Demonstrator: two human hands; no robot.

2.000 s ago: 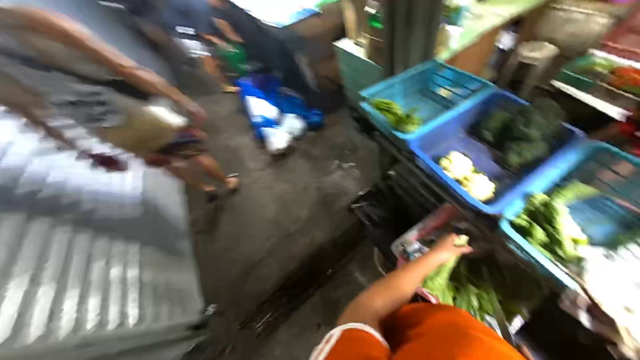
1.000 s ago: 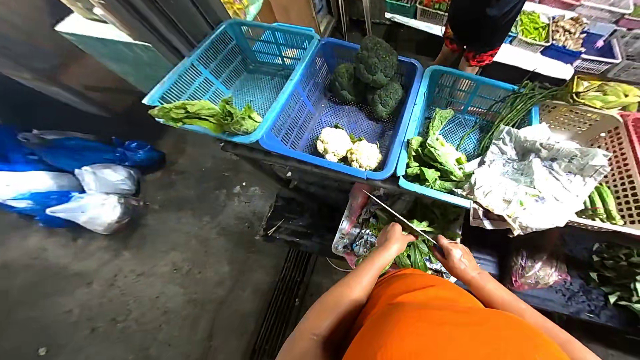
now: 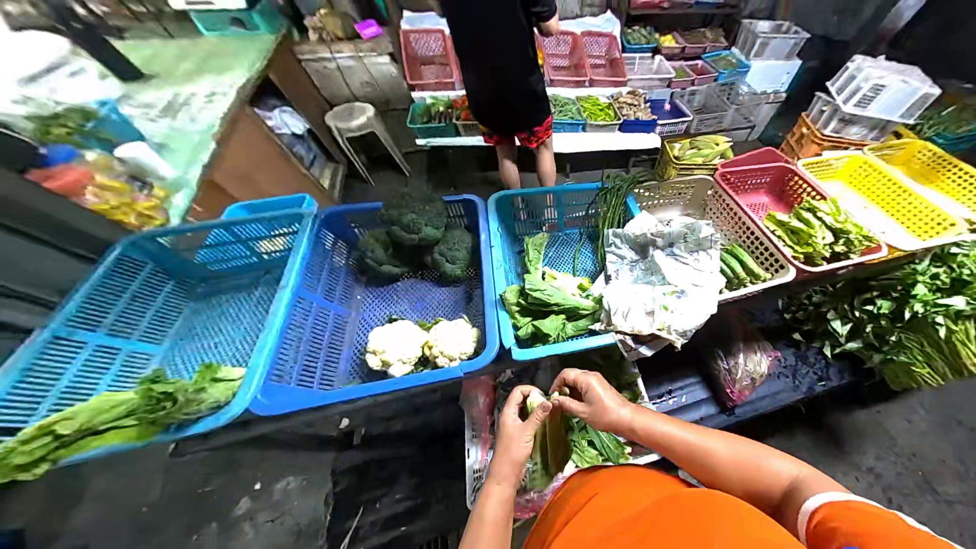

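Both my hands meet over a white plastic basket (image 3: 471, 465) low in front of me. My left hand (image 3: 522, 431) pinches the top end of a bunch of long leafy greens (image 3: 550, 446). On the right side of the same end, my right hand (image 3: 591, 400) pinches with thumb and fingers. More dark green leaves (image 3: 598, 444) lie beside the bunch in the basket. Just beyond, a blue basket (image 3: 305, 396) holds cauliflower (image 3: 396, 347) and broccoli (image 3: 415, 217). A light blue basket (image 3: 553, 349) next to it holds leafy greens (image 3: 550, 301). No knife shows in this view.
Crumpled newspaper (image 3: 662, 271) lies across basket rims at centre right. Another light blue basket (image 3: 263, 366) with lettuce-like greens stands left. Pink (image 3: 835, 267) and yellow baskets (image 3: 888, 194) stand right. A person (image 3: 499, 76) stands beyond the row, near a plastic stool (image 3: 362, 130). Leafy bundles (image 3: 907, 313) lie lower right.
One second ago a knife was in my hands over the greens; now it is out of sight, and my fingertips have come together on the bunch. The view has swung right and up.
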